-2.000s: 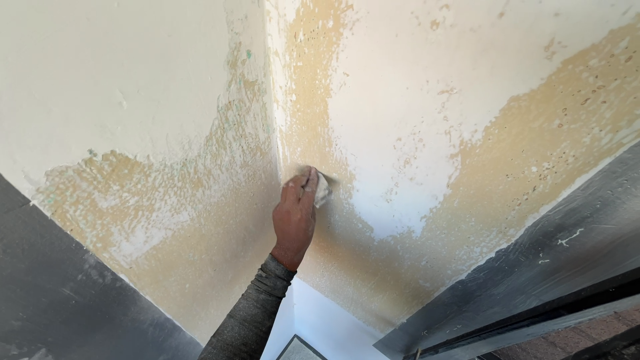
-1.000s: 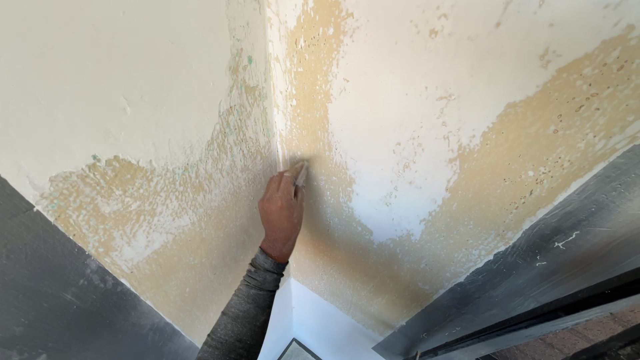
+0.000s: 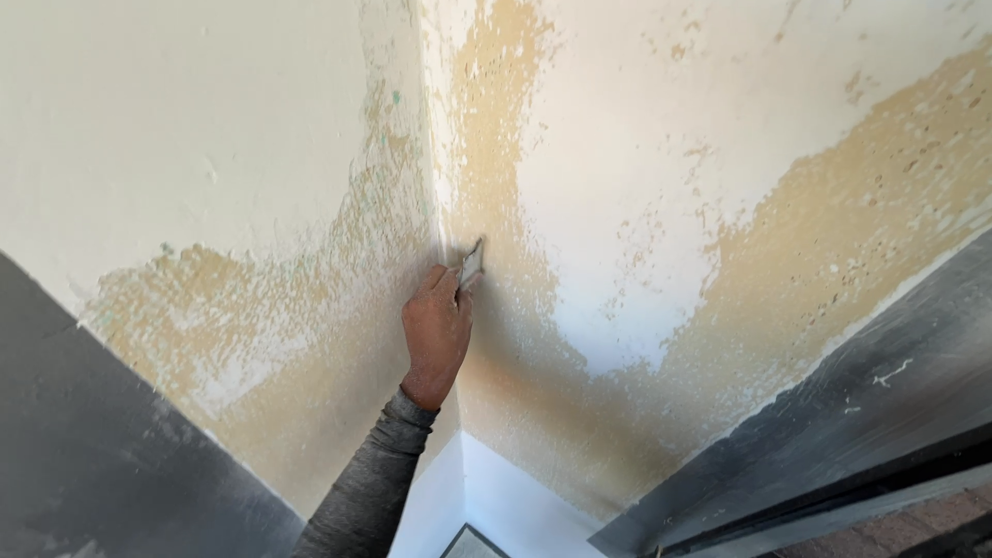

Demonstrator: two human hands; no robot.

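Observation:
My left hand [image 3: 438, 333], dusty and in a grey sleeve, reaches up from the bottom and grips a small flat scraper blade [image 3: 471, 265] between thumb and fingers. The blade's pointed end is at the right wall face [image 3: 496, 178], just right of the inner corner, where a tan, speckled patch shows among white coating. The left wall face [image 3: 232, 310] has a similar rough tan patch with small green spots. My right hand is out of view.
Dark grey bands border the walls at lower left [image 3: 116, 449] and lower right [image 3: 845, 372]. White surfaces [image 3: 511, 473] meet below the corner, above a dark-edged grey panel [image 3: 471, 542]. Reddish-brown brickwork [image 3: 914, 527] shows at bottom right.
My left hand shifted left between the two earlier frames, and the blade's visible angle has changed. It stays in my grip near the corner.

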